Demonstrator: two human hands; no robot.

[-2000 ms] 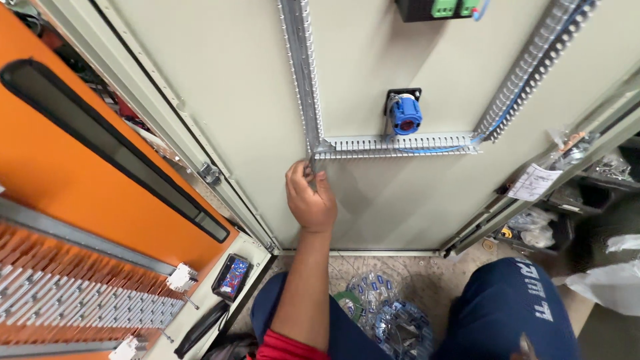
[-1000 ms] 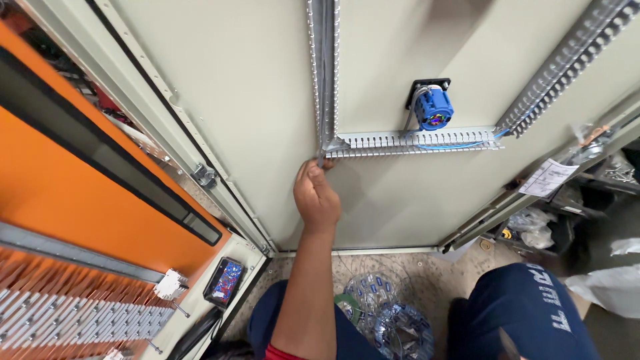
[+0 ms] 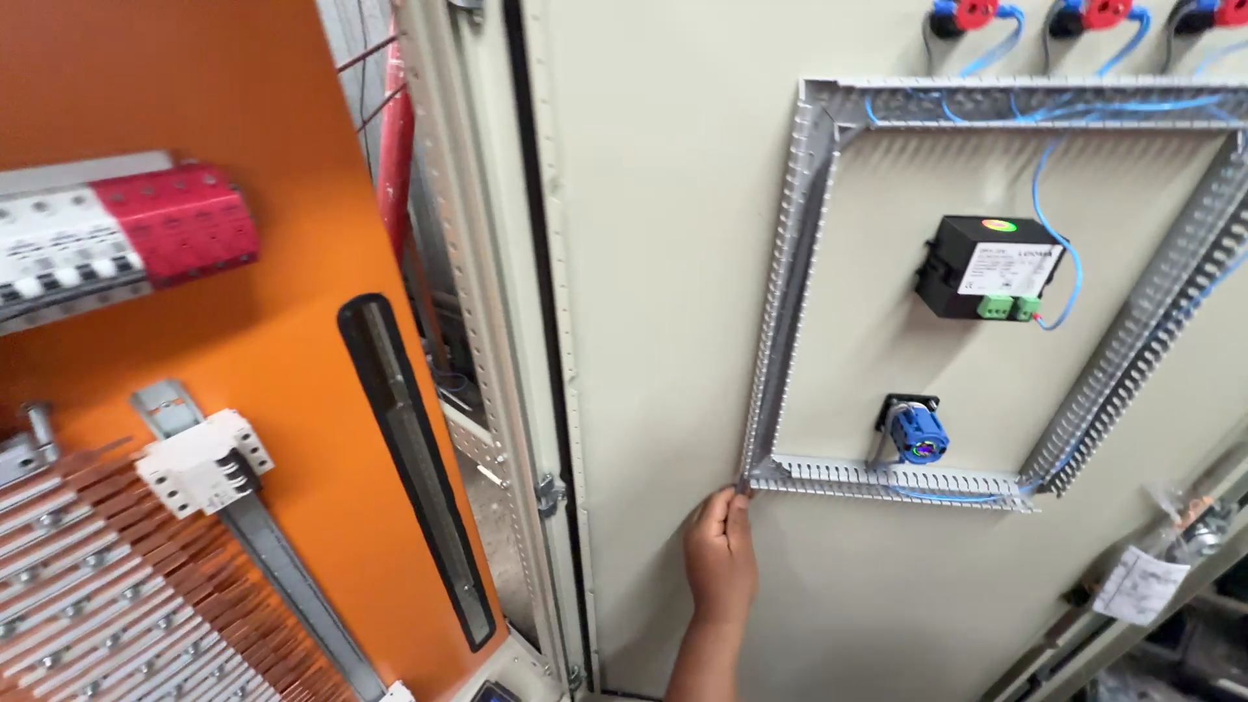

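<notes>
My left hand (image 3: pixel 721 546) comes up from the bottom edge, with its thumb and fingers pinched at the lower left corner of a grey slotted wiring duct (image 3: pixel 780 322) on a beige cabinet door (image 3: pixel 663 292). The fingertips partly hide that corner. Blue wires (image 3: pixel 1072 109) lie in the top, right and bottom duct runs. Inside the duct frame are a black device with green terminals (image 3: pixel 994 268) and, below it, a blue round-bodied component (image 3: pixel 918 435). My right hand is not in view.
An orange mounting plate (image 3: pixel 292 195) at left carries circuit breakers (image 3: pixel 127 239), a white module (image 3: pixel 205 463) and copper busbars (image 3: pixel 97 585). The cabinet's perforated frame (image 3: pixel 487 292) stands between plate and door. Red-and-blue components (image 3: pixel 1107 12) line the top right. A paper sheet (image 3: pixel 1141 585) hangs lower right.
The view has swung up and left, bringing the upper duct and breakers into sight. My left hand stays at the duct's lower left corner.
</notes>
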